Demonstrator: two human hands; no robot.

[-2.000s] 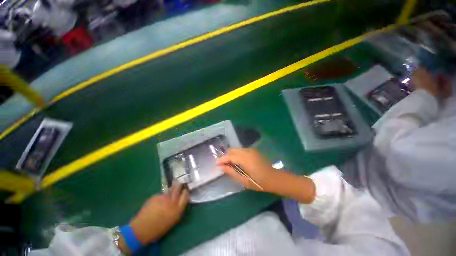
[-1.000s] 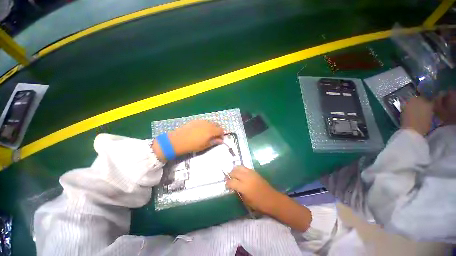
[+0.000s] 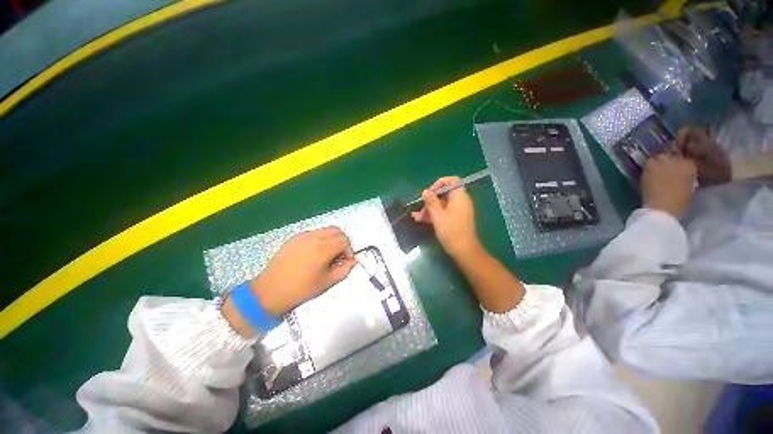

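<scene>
A phone body [image 3: 335, 326] with a large pale panel and a black edge lies on a bubble wrap sheet [image 3: 405, 326]. My left hand [image 3: 303, 269], with a blue wristband, rests over the phone's upper edge, fingertips bent down near its right end; whether it grips anything is hidden. My right hand [image 3: 449, 214] is to the right of the wrap and holds metal tweezers [image 3: 468, 180] like a pen. The tweezer tip is at a black piece sheet [image 3: 408, 230] on clear film beside the wrap.
A waiting phone [image 3: 549, 174] lies on bubble wrap at right. A neighbour's hands [image 3: 674, 180] work on another phone [image 3: 642, 148] at far right. A reddish-brown sheet [image 3: 561, 87] and clear plastic bags [image 3: 665, 59] lie beyond. A yellow strip [image 3: 280, 169] crosses the green surface.
My right hand has moved with the tweezers from the phone's right end up and right to the black piece sheet. My left hand stays over the phone. The view has shifted.
</scene>
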